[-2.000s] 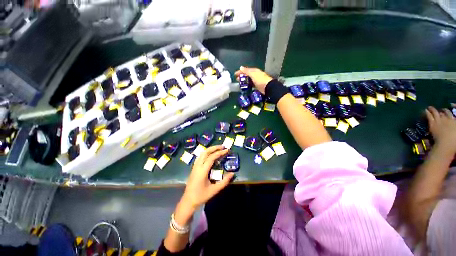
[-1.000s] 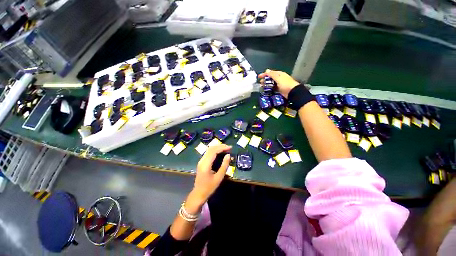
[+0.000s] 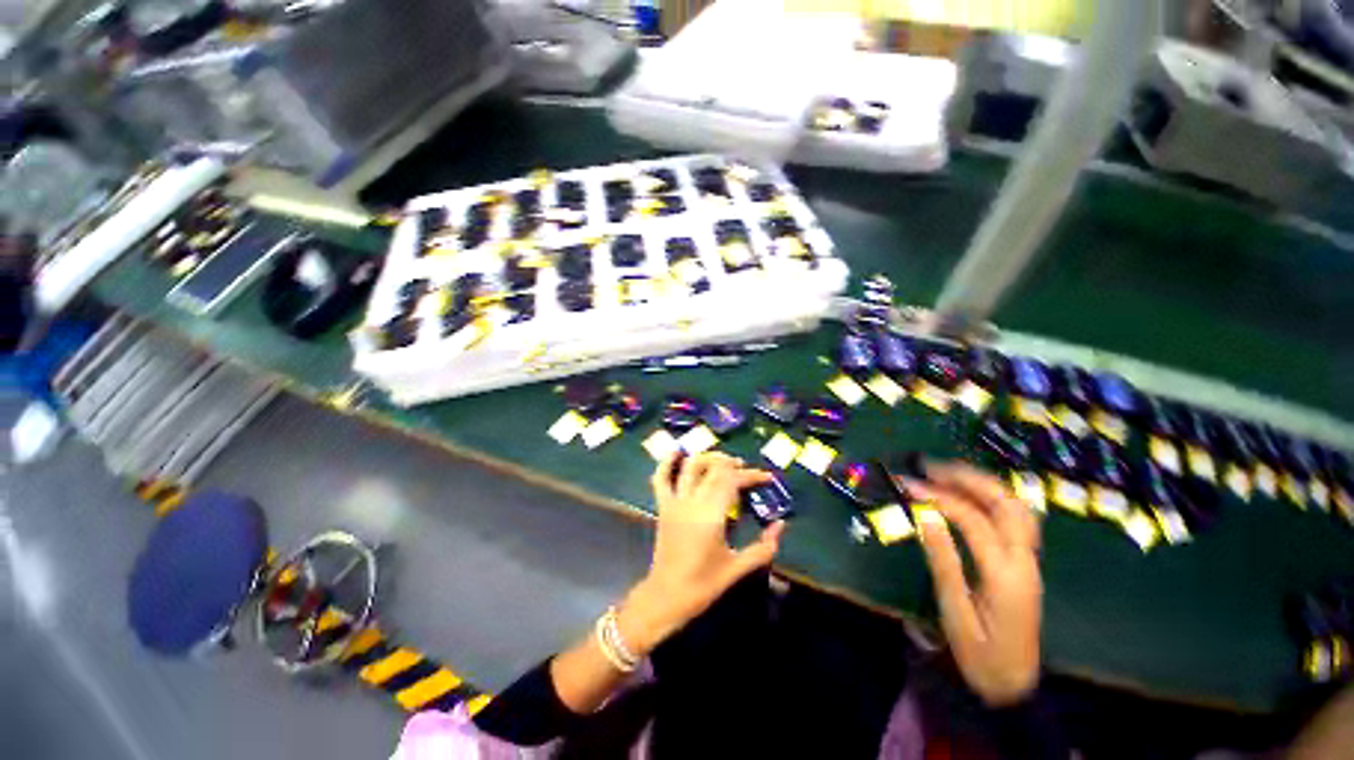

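Black smartwatch units with pale yellow-edged tags lie in short rows on the green bench. My left hand [image 3: 695, 532], with a beaded bracelet, has thumb and fingers around a lit smartwatch unit [image 3: 768, 500] near the front edge. My right hand [image 3: 983, 572] is to its right, thumb and fingertips on a dark smartwatch unit [image 3: 907, 478], which they partly cover. Beside that one lies a unit with a coloured lit face [image 3: 852, 478]. Blur hides the exact grip and screen details.
A thick white tray stack [image 3: 594, 345] holding watches stands behind left, pens [image 3: 710, 356] along its front. Longer watch rows [image 3: 1106, 398] run right. A metal post [image 3: 1039, 186] rises behind. White trays [image 3: 787, 104] are at the back; a blue stool [image 3: 196, 572] stands on the floor.
My right hand has left the unit by the post, which now stands there alone, and come down to the near rows. My left hand stays at the lit unit. The view has shifted and blurred.
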